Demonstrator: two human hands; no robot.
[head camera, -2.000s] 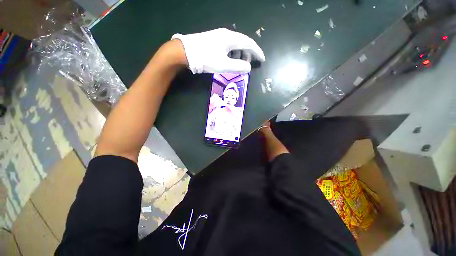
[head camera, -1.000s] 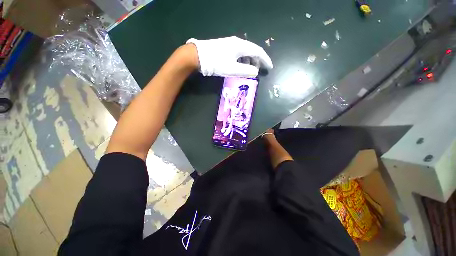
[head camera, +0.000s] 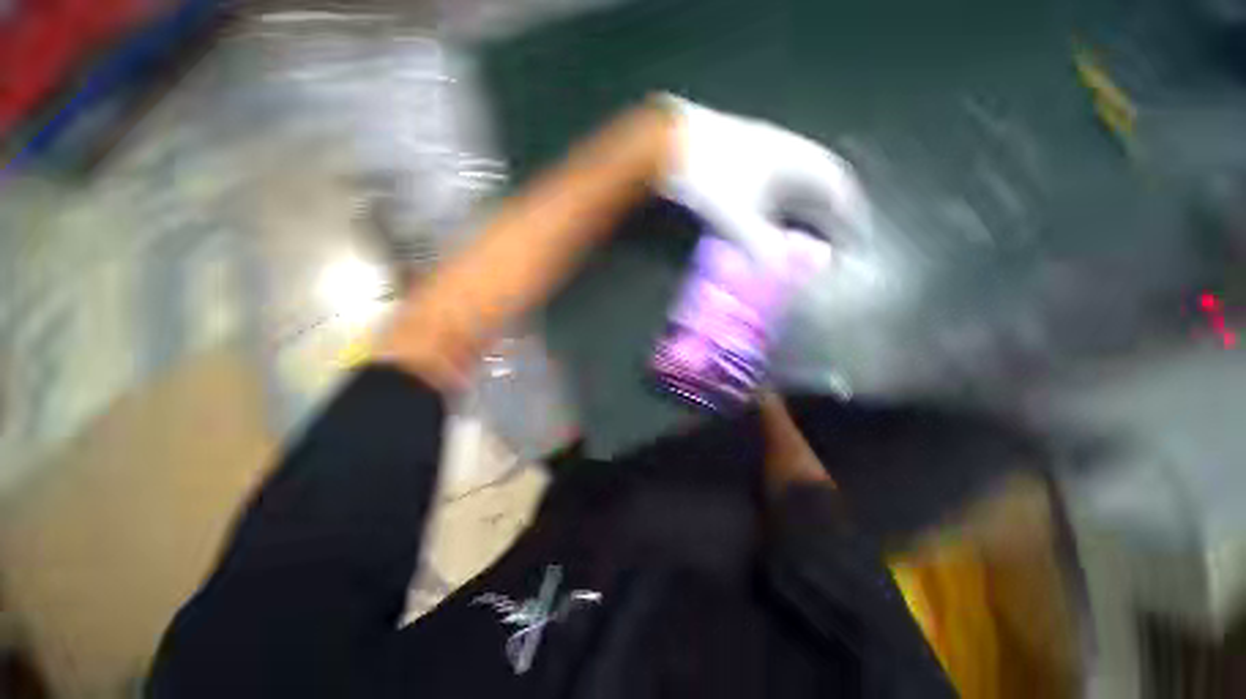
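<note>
The picture is strongly blurred. A smartphone (head camera: 724, 321) with a lit pink-purple screen is over the near corner of the dark green bench top (head camera: 608, 321). My left hand (head camera: 772, 184), in a white glove, is closed around the phone's upper end, its fingers curled; exact finger contact is blurred. My right forearm (head camera: 793, 444) is bare below a black sleeve and reaches up to the bench's near edge, just below the phone. The right hand itself is hidden there.
A crumpled clear film heap (head camera: 424, 116) lies left of the bench. A small yellow tool (head camera: 1104, 93) is on the bench, upper right. An open carton (head camera: 1018, 533) with yellow contents (head camera: 957, 615) stands lower right. Red lights (head camera: 1213, 320) show at the right. Brown cardboard (head camera: 150, 505) is lower left.
The view has swung, and bench, phone and hands appear further right and blurred. The phone looks more slanted; my left hand remains at its upper end. The yellow tool shows more fully than at first.
</note>
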